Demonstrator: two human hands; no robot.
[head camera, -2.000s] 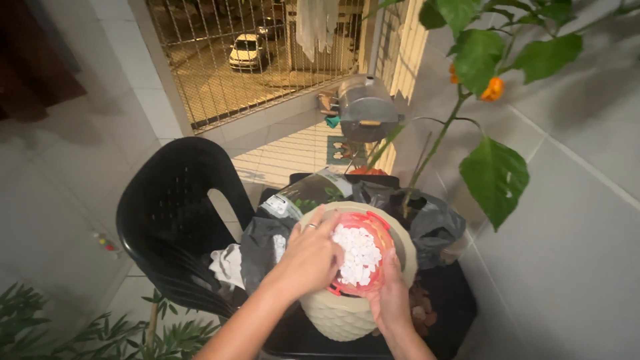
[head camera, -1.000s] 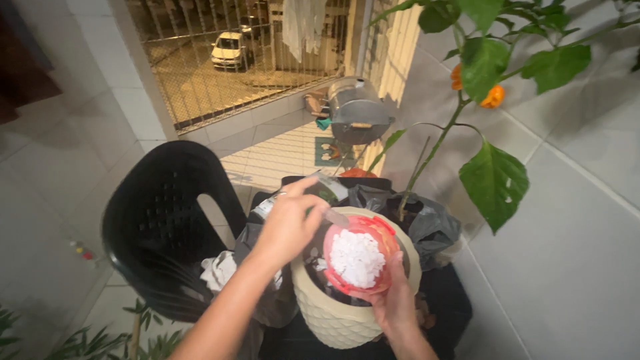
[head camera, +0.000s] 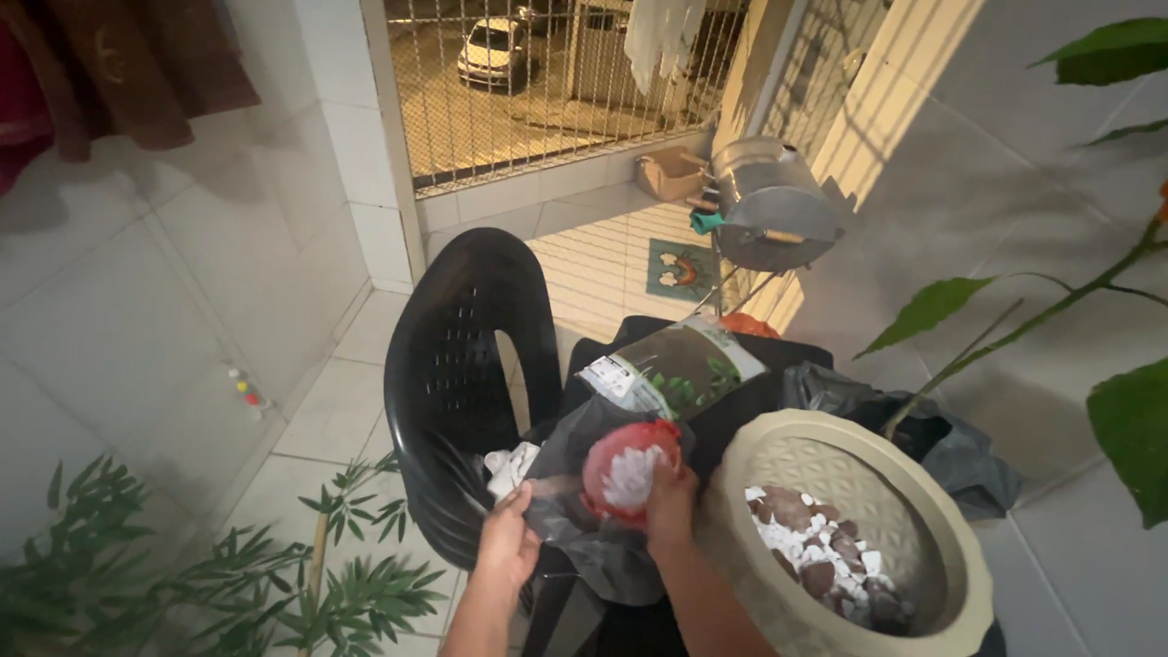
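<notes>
My right hand (head camera: 671, 502) holds a red bag (head camera: 598, 465) with white stones (head camera: 631, 476) in its opening, over a dark plastic bag (head camera: 602, 557). The edge of that dark bag is pinched in my left hand (head camera: 513, 538), beside a crumpled white cloth or wrapper (head camera: 509, 467). To the right stands a beige textured planter (head camera: 972, 584), with brown stones (head camera: 818, 577) and white stones (head camera: 792, 540) on its inside bottom. Behind my hands lies a clear and dark printed plastic package (head camera: 684, 370).
A black plastic chair (head camera: 447, 365) stands at the left, near a leafy bamboo-like plant (head camera: 319, 557). A tall green plant (head camera: 995, 347) rises behind the planter. Farther back are a metal barbecue grill (head camera: 776, 205), a small mat (head camera: 680, 271) and a barred railing (head camera: 547, 137).
Both hands and the red bag have moved from over the planter to the dark bag at its left. My left hand has taken hold of the dark bag. The view has turned left.
</notes>
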